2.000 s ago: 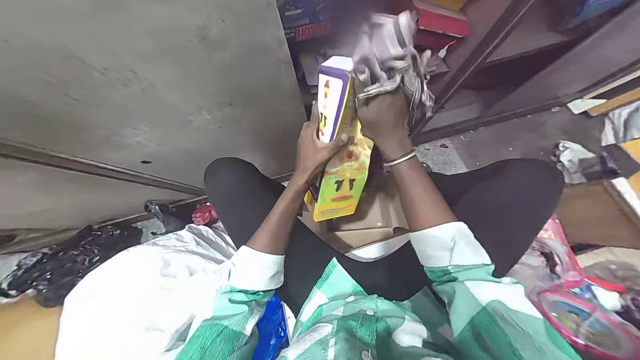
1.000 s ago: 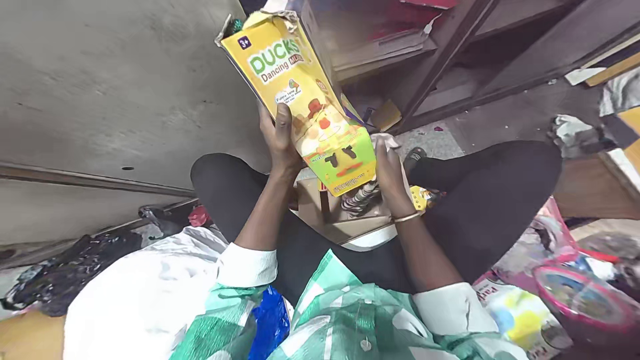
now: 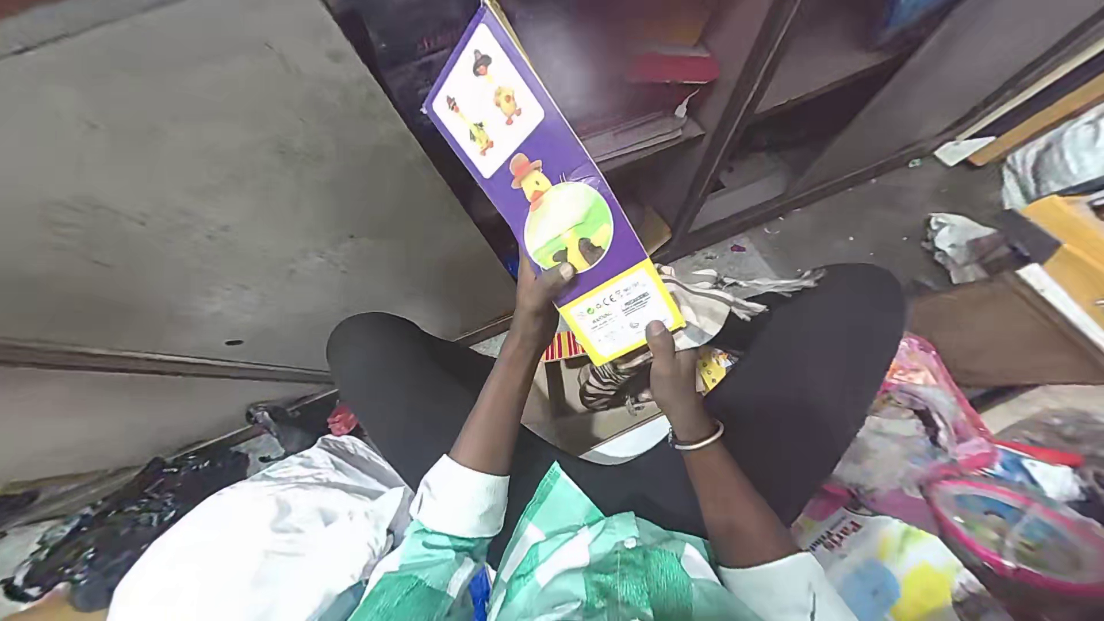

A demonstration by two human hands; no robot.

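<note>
A tall purple and yellow cardboard toy box point(image 3: 565, 129) with duck pictures is tilted up in front of me. Gripping its left edge near the lower half is my left hand point(image 3: 539, 297), thumb on the printed face. My right hand point(image 3: 673, 371) holds the box's bottom right corner, thumb in front. Its other fingers are hidden behind the box, where a striped cloth point(image 3: 703, 302) hangs close to that hand. Below, between my legs, an open cardboard carton point(image 3: 552, 423) holds a dark striped item point(image 3: 604, 384).
A grey panel point(image 3: 216, 190) stands at the left, beside cabinet shelves point(image 3: 647, 142) with items on them. White cloth point(image 3: 267, 535) and black plastic point(image 3: 138, 509) lie at lower left. Clear plastic packaging and a pink-rimmed container point(image 3: 1018, 535) are at lower right.
The toy box has been turned from its yellow face to a purple side. The striped cloth, up beside the box two seconds ago, now hangs low behind it.
</note>
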